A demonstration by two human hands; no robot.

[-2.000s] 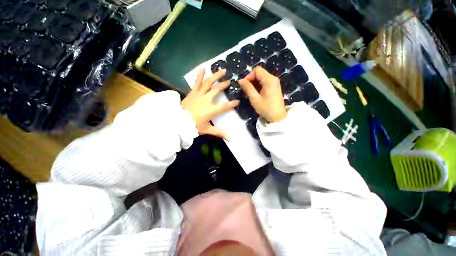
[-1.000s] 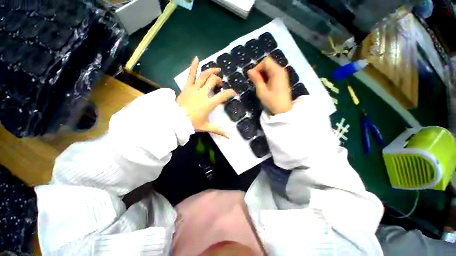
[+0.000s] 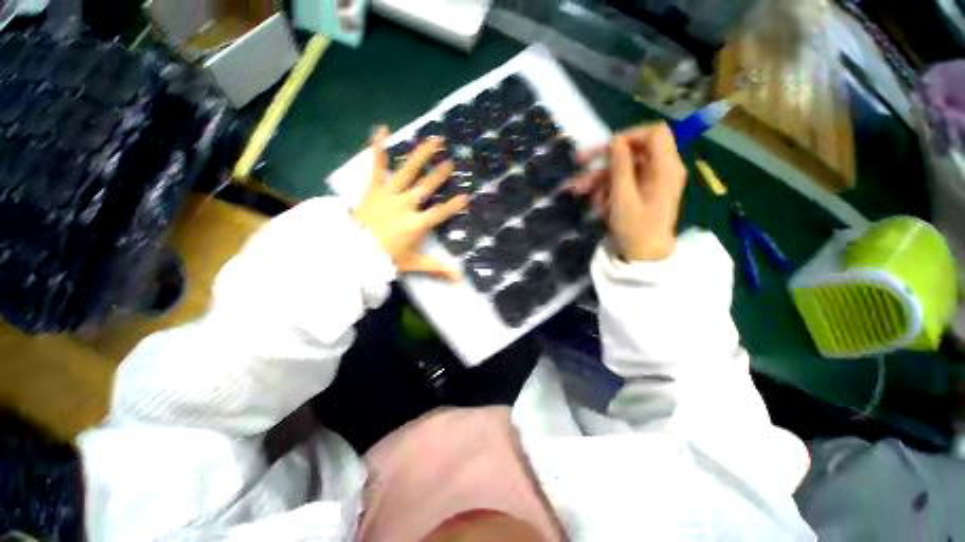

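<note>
Rows of small black moulded pieces (image 3: 526, 293) lie on a white backing board (image 3: 453, 325) in front of me. My left hand (image 3: 407, 208) is spread over the board's left side with its fingers apart, the fingertips on or just over the left pieces. My right hand (image 3: 639, 188) is over the board's right edge, fingers bent and thumb near the fingertips. The picture is blurred there, and I cannot tell whether anything is between the fingers.
A blue glue bottle (image 3: 698, 124), blue-handled cutters (image 3: 758, 248) and a lime green fan (image 3: 874, 288) are at the right. A wooden block (image 3: 788, 106) stands behind. Black trays in film (image 3: 90, 180) fill the left. A yellow strip (image 3: 279, 107) and an open carton (image 3: 252, 61) are upper left.
My right hand has moved right, from over the middle pieces to the board's right edge. My left hand stays spread on the left side. The whole view has shifted.
</note>
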